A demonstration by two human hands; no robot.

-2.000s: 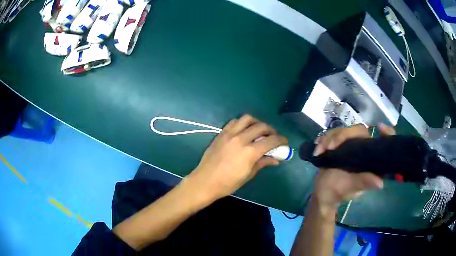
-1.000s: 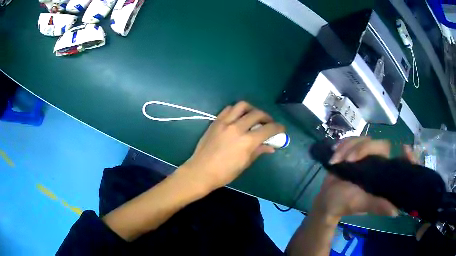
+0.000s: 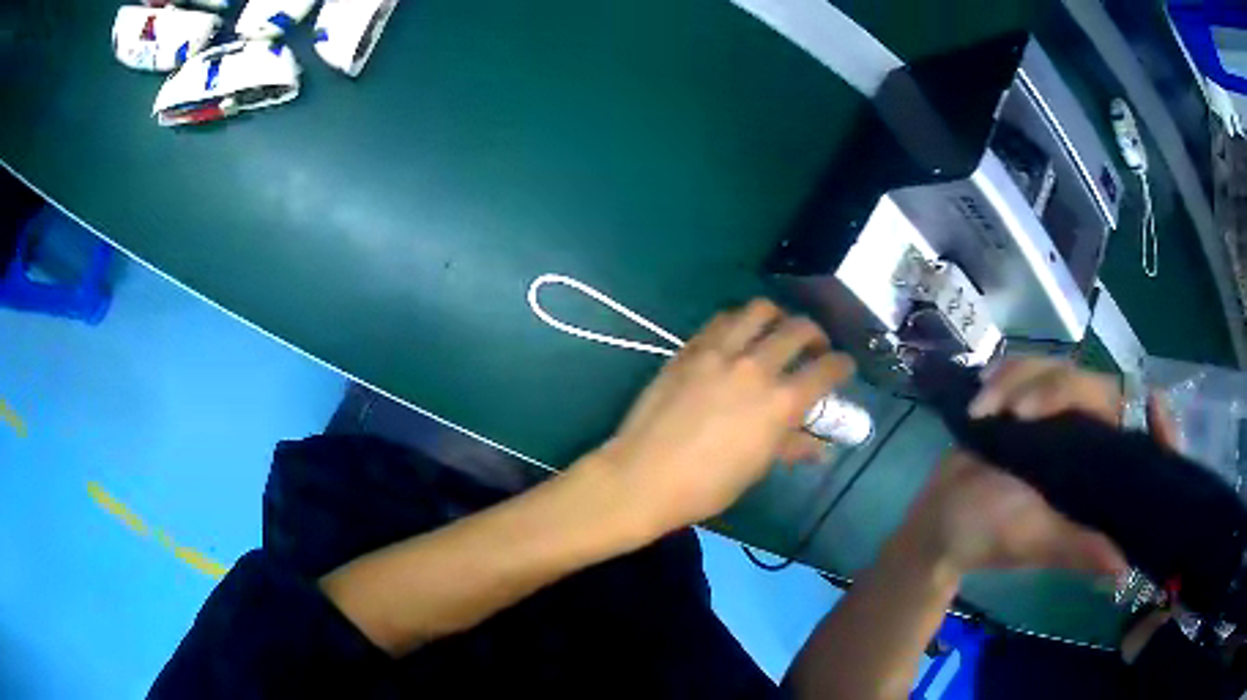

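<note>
My left hand [image 3: 732,410] is closed around a white unit [image 3: 838,421] on the green bench; only the unit's rounded end shows past my fingers. Its white cord loop [image 3: 591,312] lies on the bench to the left. My right hand [image 3: 1019,472] holds the black electric screwdriver [image 3: 1108,486], its nose at the front pick-up point of the screw feeder [image 3: 1005,239]. The screwdriver is blurred and its bit cannot be made out.
Several white units [image 3: 230,79] with red and blue marks lie at the upper left. Another unit [image 3: 1125,134] with a cord lies beyond the feeder. A clear plastic bag [image 3: 1192,410] is at the right. A black cable [image 3: 834,503] crosses the bench near its edge. Blue stools stand below.
My left hand and the unit have moved right, the cord loop trailing along. The screwdriver in my right hand has moved away from the unit, up to the feeder's pick-up point.
</note>
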